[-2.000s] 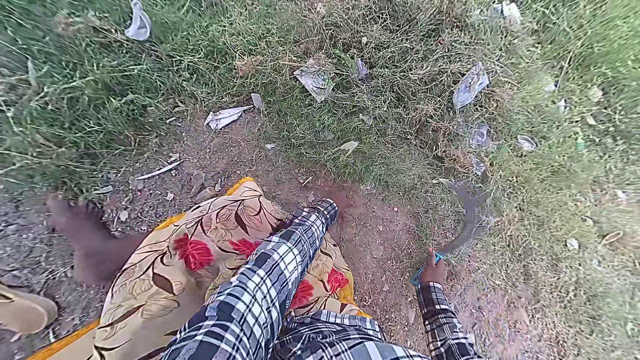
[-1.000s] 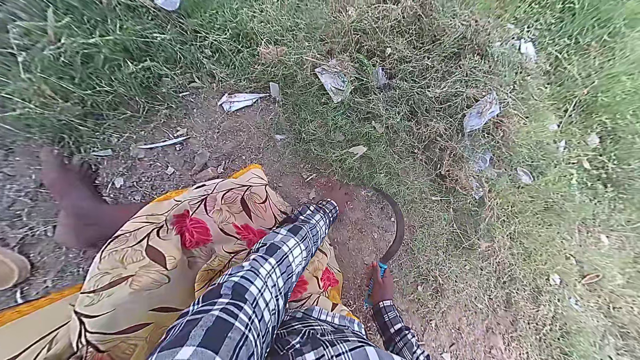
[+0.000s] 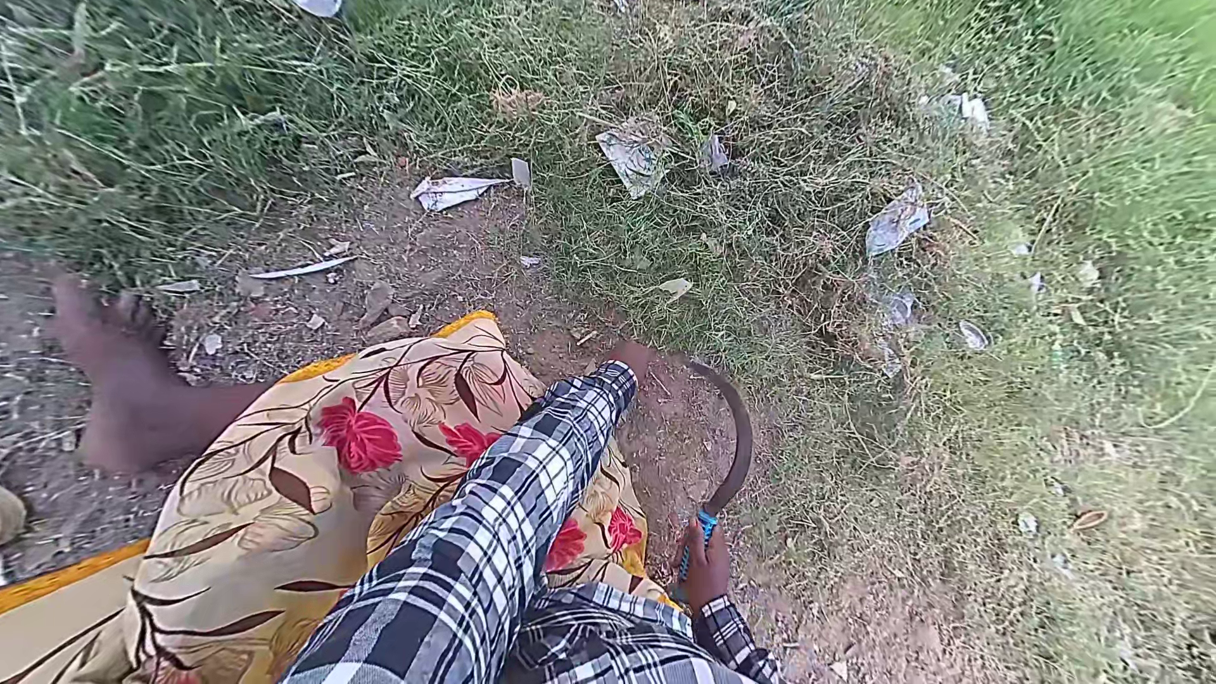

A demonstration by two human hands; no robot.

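Note:
My right hand (image 3: pixel 705 566) is closed round the blue-wrapped handle of a sickle (image 3: pixel 743 432). The dark curved blade arcs up and left, its tip end at the edge of the green grass (image 3: pixel 665 275) close to my left hand. My left hand (image 3: pixel 631 357) reaches down to the ground at the grass edge; its fingers are mostly hidden, so what they hold cannot be told. Both arms wear black-and-white checked sleeves. Beneath my left arm spreads a cream floral cloth (image 3: pixel 237 513) with red flowers and a yellow border.
A bare foot (image 3: pixel 133 389) rests on stony soil at the left. Scraps of plastic film (image 3: pixel 897 220) lie in the grass, with a white scrap (image 3: pixel 454 192) on the soil's edge. Small stones (image 3: pixel 377 302) lie near the cloth. Taller grass stands at the upper left.
My right hand has brought the sickle left, from the grass on the right to beside my left hand. My left hand stays low at the grass edge.

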